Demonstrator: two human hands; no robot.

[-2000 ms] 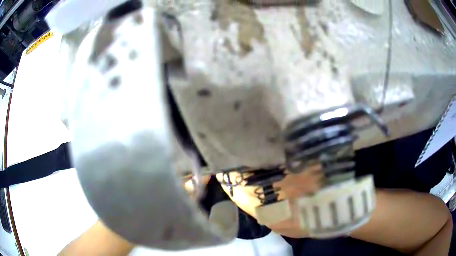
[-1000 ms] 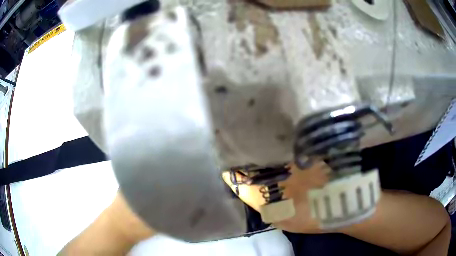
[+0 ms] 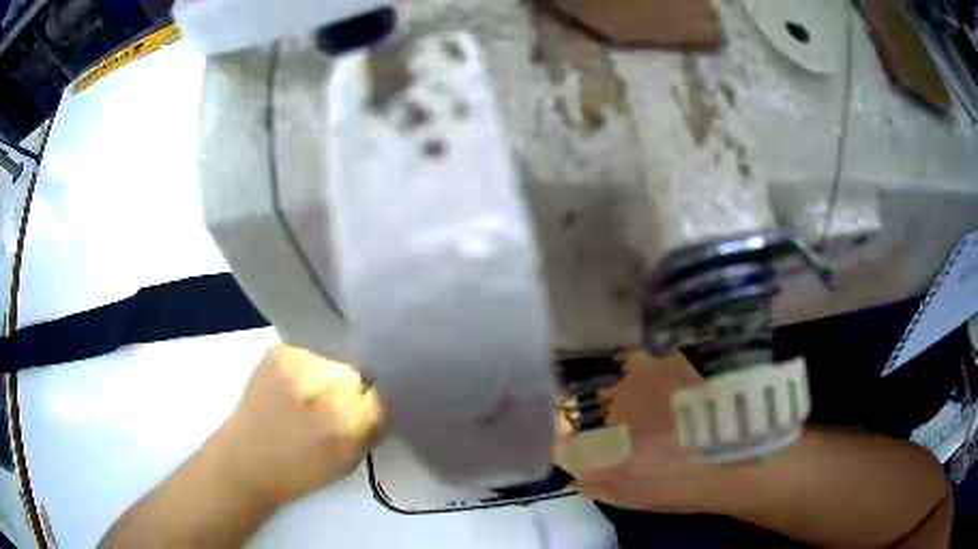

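The off-white sewing machine head (image 3: 601, 247) with chipped paint fills the upper middle, and a blurred pale metal guard (image 3: 440, 268) hangs close to the camera. A flat black elastic band (image 3: 161, 313) lies on the table at left and runs behind the head. My left hand (image 3: 311, 413) is left of the guard, fingers curled; its fingertips are hidden. My right hand (image 3: 633, 429) is mostly hidden behind the tension dial (image 3: 742, 413); what it holds cannot be seen. Black cloth (image 3: 847, 365) lies beyond my right forearm. The needle area is hidden.
The white table (image 3: 97, 225) has a tan edge at far left. A white spiral notebook (image 3: 935, 306) is at the right edge. A dark outline of a plate (image 3: 429, 488) shows below the guard. More black cloth (image 3: 686, 531) is at the bottom right.
My left hand has come out from behind the guard into view. The machine head and guard appear farther right in the picture. The elastic band's visible part now sits a little higher.
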